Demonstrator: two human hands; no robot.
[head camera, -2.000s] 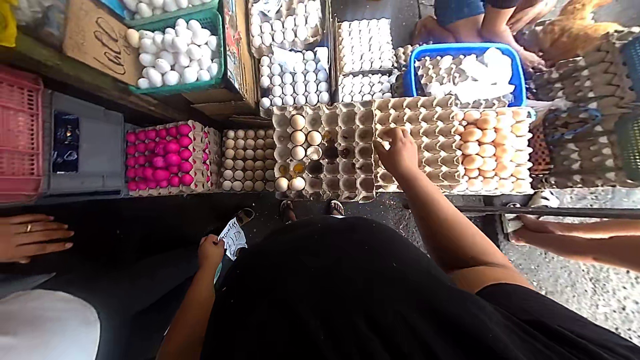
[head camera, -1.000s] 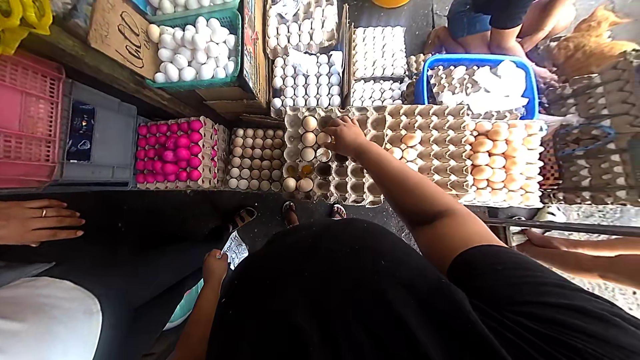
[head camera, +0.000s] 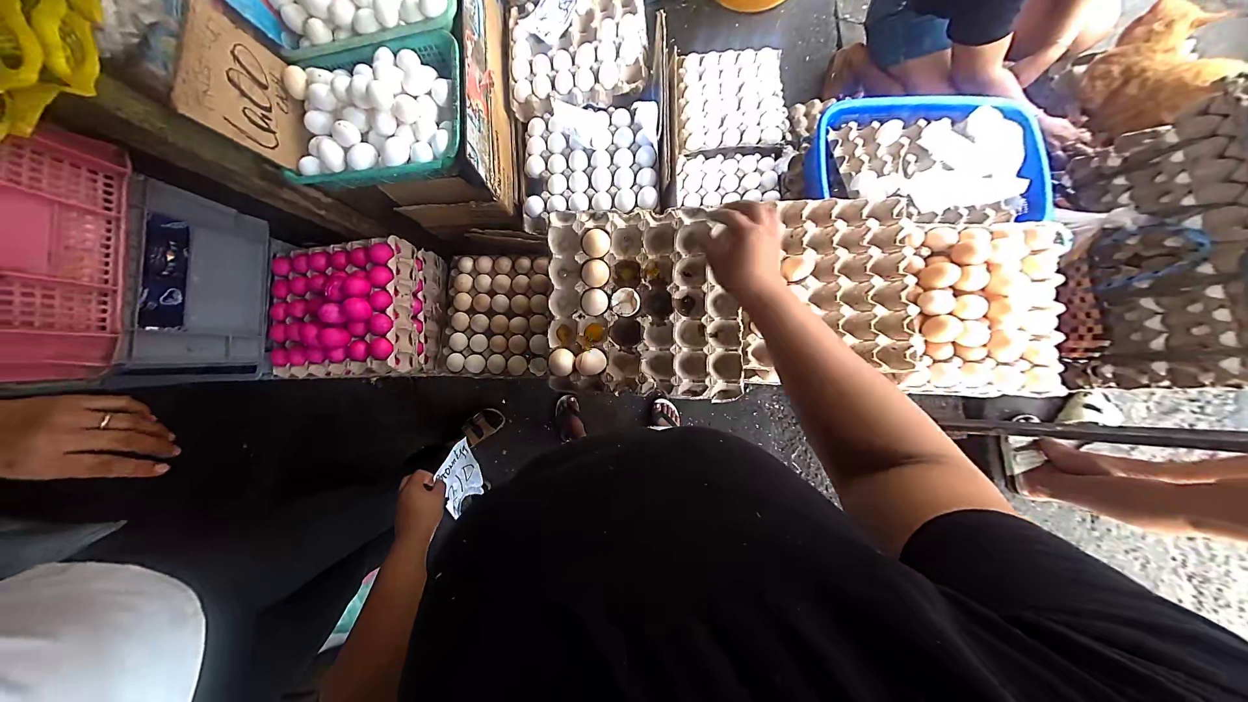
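Observation:
My left hand (head camera: 419, 502) grips a sheet of paper (head camera: 462, 478) with handwriting, low and left of centre. My right hand (head camera: 746, 249) reaches over the seam between two pulp egg trays; its fingers point down, and whether they hold an egg is hidden. The left egg tray (head camera: 726, 336) carries several pale eggs (head camera: 595, 273) in its left columns, a cracked white shell (head camera: 625, 302), and spilled yolk and dark stains in some cups. In the middle egg tray (head camera: 858, 292), a light brown egg (head camera: 799, 265) lies just right of my hand.
Pink eggs (head camera: 336, 307) and a tray of pale eggs (head camera: 497, 317) stand left. Brown eggs (head camera: 965, 292) are stacked right. Behind are white eggs (head camera: 600, 161) and a blue basin (head camera: 824, 156). Another person's hand (head camera: 88, 436) is at far left; someone's legs (head camera: 1131, 487) are at right.
My right hand went left from the middle tray to the left tray, then came back right to the seam. My left hand keeps the paper. The view has shifted slightly.

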